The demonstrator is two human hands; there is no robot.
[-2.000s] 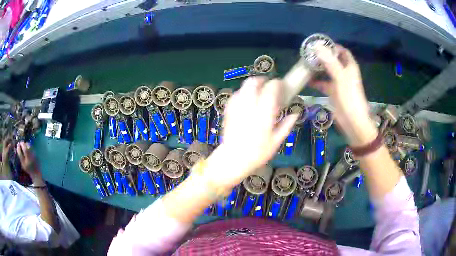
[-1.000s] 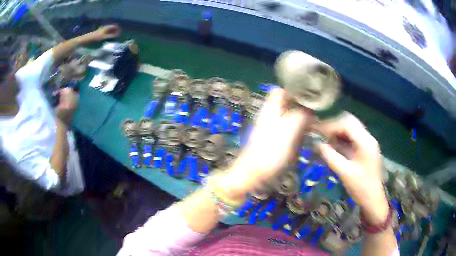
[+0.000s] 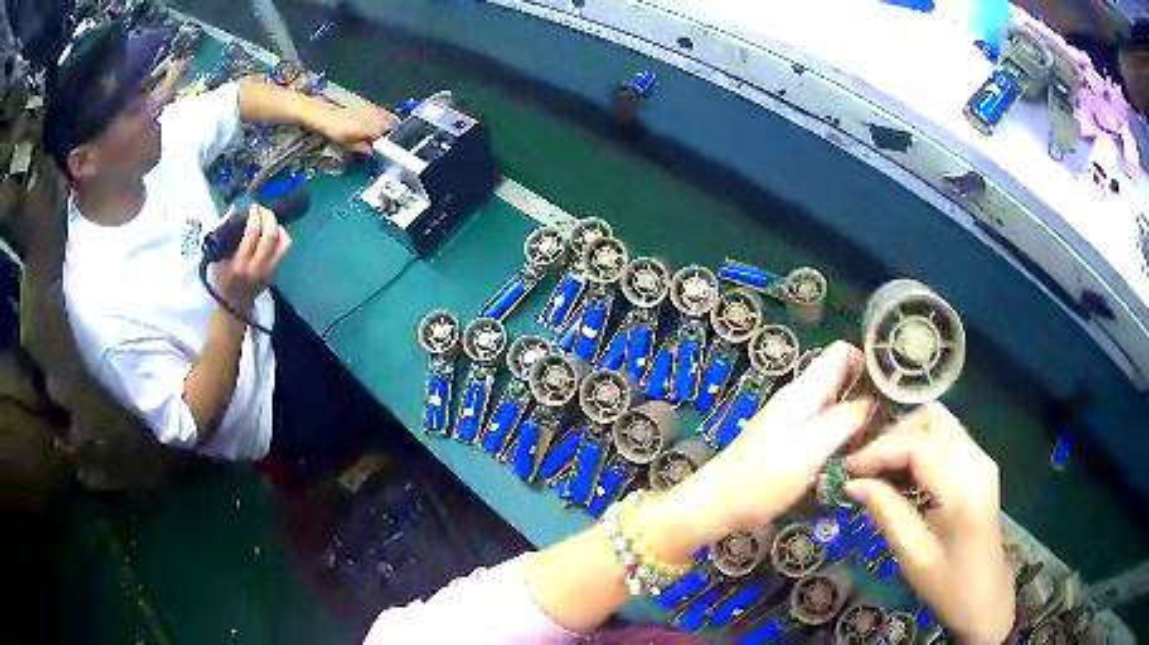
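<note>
A part-assembled fan unit [image 3: 912, 343] is held up at the right, its round spoked head facing me. My left hand [image 3: 800, 435] grips it just below the head, with fingers at the neck. My right hand [image 3: 939, 504] holds a small green circuit board [image 3: 834, 483] between thumb and fingers, under the head. The wires at the neck are too small to tell clearly. Part-assembled units with blue batteries [image 3: 587, 469] lie in two rows on the green bench [image 3: 365, 365], below and left of my hands. My forearm and hands cover part of the rows.
A black box with a silver top [image 3: 435, 170] stands at the bench's far left. A coworker in white [image 3: 151, 315] reaches to it and holds a dark corded tool [image 3: 252, 227]. A dark green conveyor [image 3: 706, 164] runs beyond a pale rail. A white shelf [image 3: 806, 76] lies behind.
The view has swung left, bringing the coworker and black box further in. The held unit's head has turned its spoked face to me, and my right hand has closed in below it.
</note>
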